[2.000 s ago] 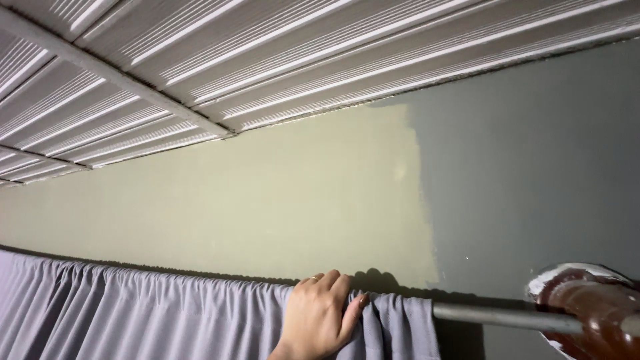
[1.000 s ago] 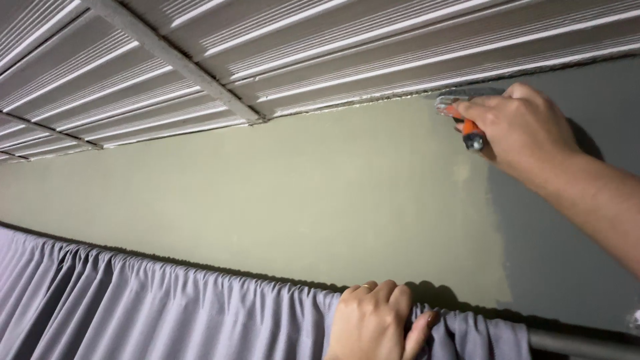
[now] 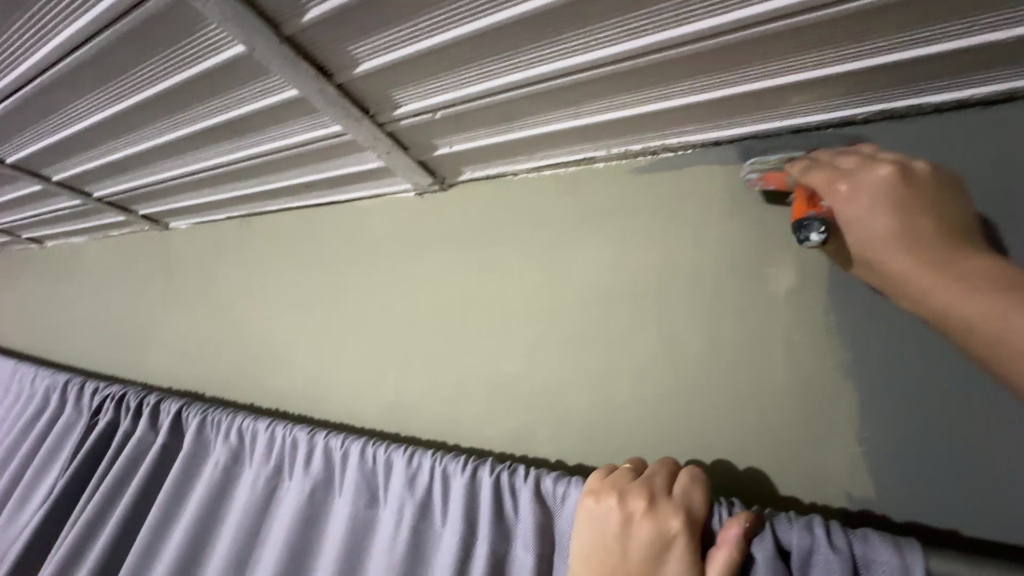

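Observation:
My right hand (image 3: pixel 896 208) is closed around a paint pad with an orange handle (image 3: pixel 808 210), its pale edge against the wall just under the ceiling. Dark grey paint (image 3: pixel 944 384) covers the wall at the right, and a thin grey strip of it runs left along the top edge. The rest of the wall (image 3: pixel 480 304) is pale green. At the bottom, my left hand (image 3: pixel 648 520) grips the top of a gathered grey-lilac curtain (image 3: pixel 336 488) over its rod; a ring shows on one finger.
Ribbed metal ceiling panels (image 3: pixel 608 72) slope down to the wall, with a metal beam (image 3: pixel 320 92) crossing them. The bare end of the curtain rod (image 3: pixel 972 560) shows at the lower right.
My right hand, absent two seconds ago, came in with the orange-handled tool and is at the wall's top edge. Grey paint there reaches farther left. The container at the lower right is out of view.

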